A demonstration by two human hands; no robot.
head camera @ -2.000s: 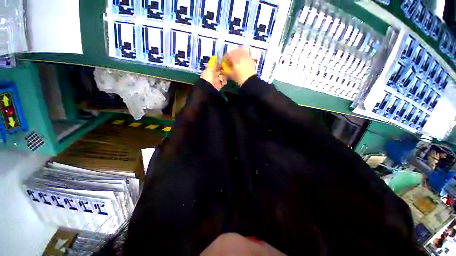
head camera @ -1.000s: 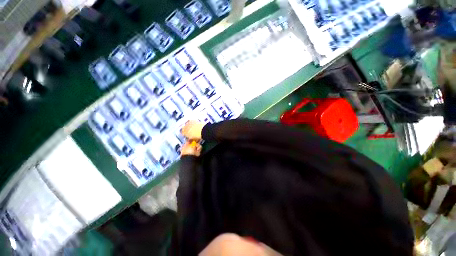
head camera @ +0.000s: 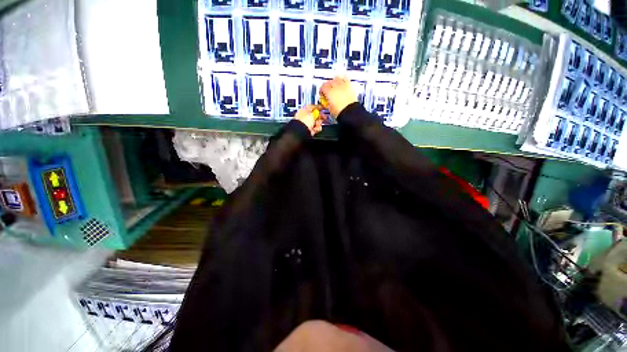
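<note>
A panel sheet (head camera: 275, 67) with rows of blue-bordered, white-windowed printed panels lies on the green bench in front of me. My left hand (head camera: 311, 118) and my right hand (head camera: 337, 96) are close together over the bottom row, right of the sheet's middle, with yellow finger cots on some fingertips. The fingertips meet; whether a small part is between them is too small and blurred to tell. The hands partly cover the panels beneath. A clear parts tray (head camera: 474, 79) with rows of pale parts lies right of the sheet.
A white cover sheet (head camera: 125, 55) and clear plastic (head camera: 41, 62) lie at the left. A panel stack (head camera: 584, 100) is at the bench's right end. Crumpled waste film (head camera: 223, 157) hangs below the bench edge. A red stool (head camera: 469, 190) and spare panel sheets (head camera: 130, 299) are lower down.
The camera view has swung away and back, shifting the whole scene. Both hands stay together over the bottom row of the sheet. No panel or tray has visibly moved on the bench.
</note>
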